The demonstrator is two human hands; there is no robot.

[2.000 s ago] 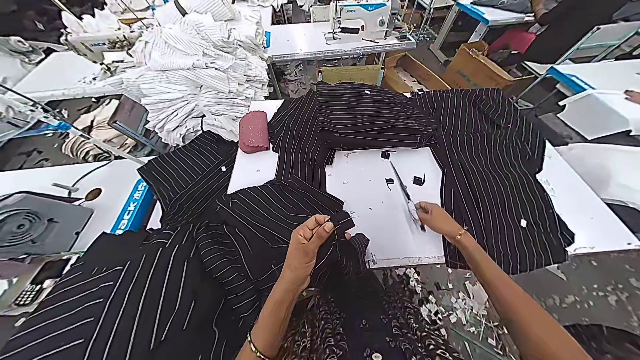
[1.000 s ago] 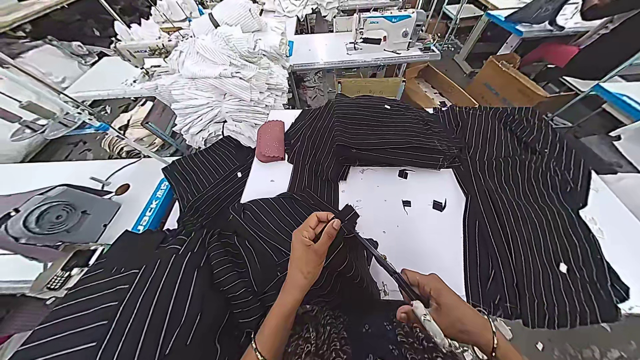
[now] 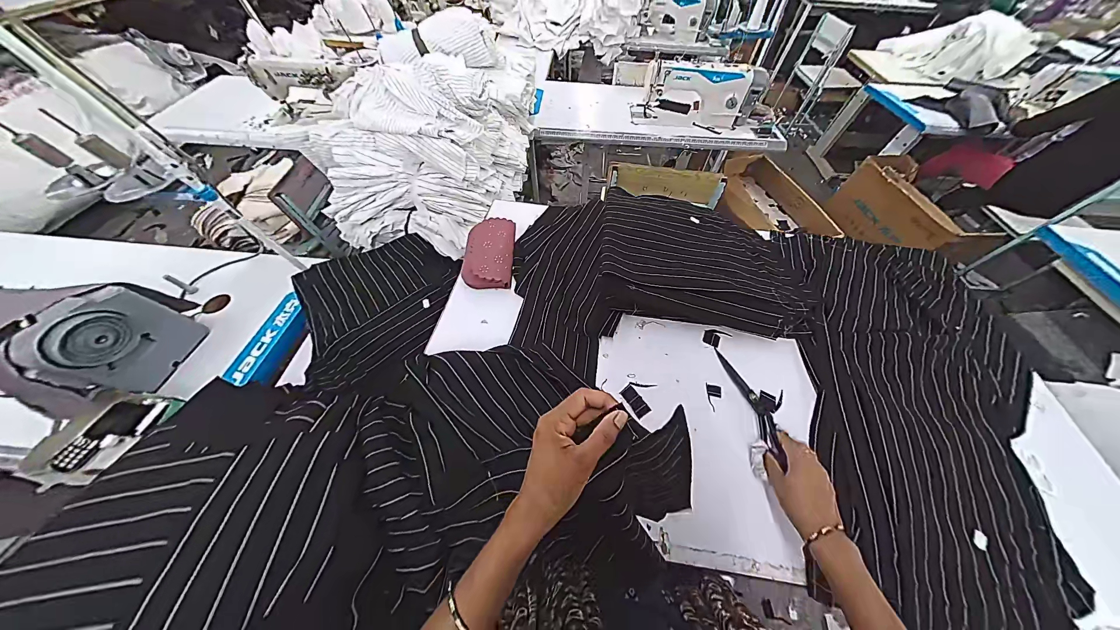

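Observation:
My left hand (image 3: 573,446) pinches an edge of a black pinstriped garment (image 3: 490,420) between thumb and fingers. In my right hand (image 3: 798,481) is a pair of dark scissors (image 3: 751,394), held low over the white tabletop (image 3: 717,472), tips pointing away from me. Small black fabric scraps lie on that white surface: one (image 3: 635,400) just beyond my left hand, one (image 3: 714,391) left of the blades, another (image 3: 713,338) by the tips. More black striped cloth (image 3: 910,376) spreads at the right, and a folded striped piece (image 3: 691,262) lies at the back.
A pink scalloped case (image 3: 488,254) rests on the table behind the cloth. White striped garments (image 3: 429,131) are heaped beyond. A sewing machine (image 3: 700,92) stands on the far table, with cardboard boxes (image 3: 892,206) on the floor near it. At left are a grey machine part (image 3: 96,337) and a keypad device (image 3: 92,437).
One second ago the scissors were at the fabric by my left hand; they have moved right, away from it. A black scrap now lies on the white surface beyond my left hand.

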